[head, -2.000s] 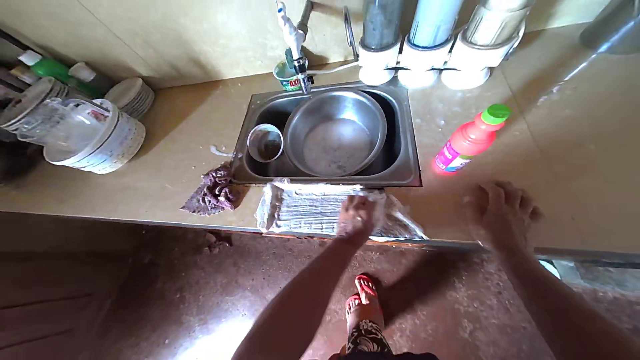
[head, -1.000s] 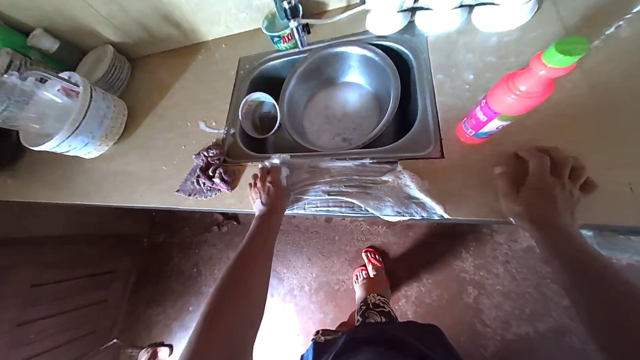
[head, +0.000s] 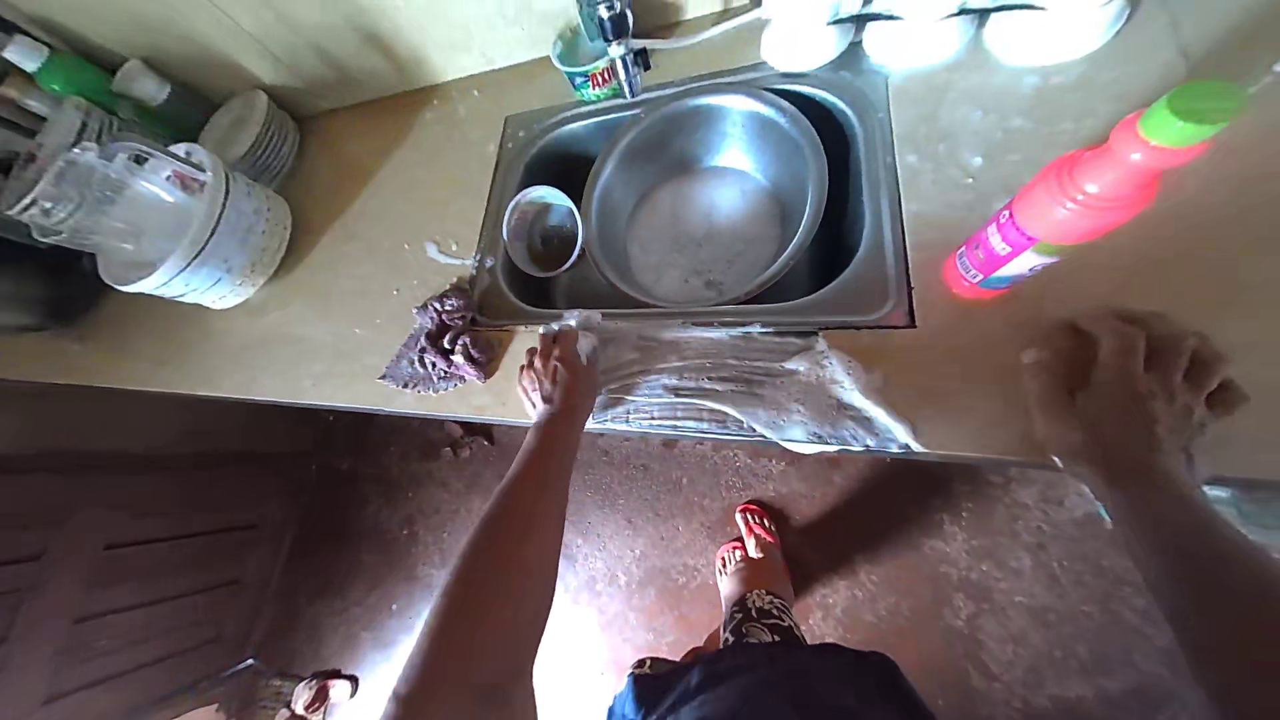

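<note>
My left hand (head: 558, 372) is on the counter at the left end of a wet, soapy strip (head: 700, 390) along the front of the sink. White foam, perhaps with something pale in it, shows at its fingertips; what it grips cannot be told. My right hand (head: 1135, 385), blurred, rests on the counter at the right with fingers bent and apart, nothing seen in it. Left of my left hand lies a crumpled purple cloth (head: 440, 345). A metal basin (head: 705, 235) and a clear plastic cup (head: 542, 232) are in the steel sink (head: 898, 250).
A pink bottle with a green cap (head: 1080, 195) stands right of the sink. Behind it are a faucet (head: 622, 50), a green-labelled tub (head: 585, 70) and white filter housings (head: 920, 40). Stacked tubs (head: 230, 240) and small plates (head: 255, 140) stand left. A foot (head: 325, 692) shows lower left.
My left hand has moved left from the middle of the soapy strip to its left end. My right hand stays on the counter at the right. The view has come closer to the sink.
</note>
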